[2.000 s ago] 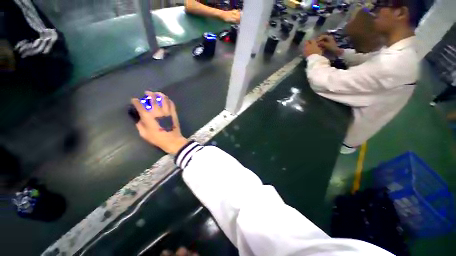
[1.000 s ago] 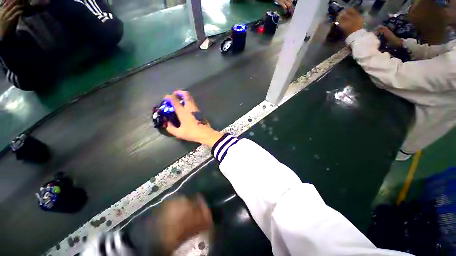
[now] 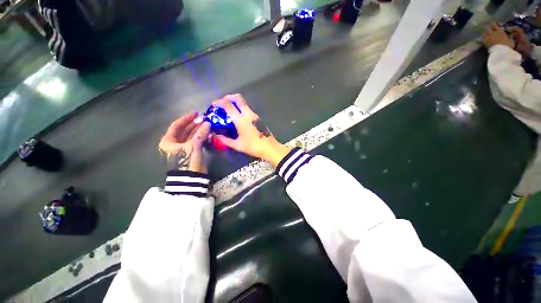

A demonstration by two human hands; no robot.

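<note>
A black electronic unit (image 3: pixel 222 121) glows bright blue at its open end, with a red glow below it. It is held over the belt near the metal edge rail. My right hand (image 3: pixel 250 129) is closed around the unit's right side. My left hand (image 3: pixel 188 137) is at the unit's left side, with thumb and fingertips at its open end by a small pale part. Glare and fingers hide what exactly the left fingertips pinch.
Two black units (image 3: pixel 70 214) (image 3: pixel 41 155) lie on the belt (image 3: pixel 136 127) at left. A blue-lit unit (image 3: pixel 304 26) stands farther back beside a round part (image 3: pixel 285 39). A white post (image 3: pixel 398 59) rises from the rail (image 3: pixel 332 126). Another worker's hands (image 3: pixel 502 38) are at upper right.
My left hand has come up from the blurred near side to the lit unit. My right hand still holds the unit. The view has shifted, and the wearer's two sleeves now reach forward.
</note>
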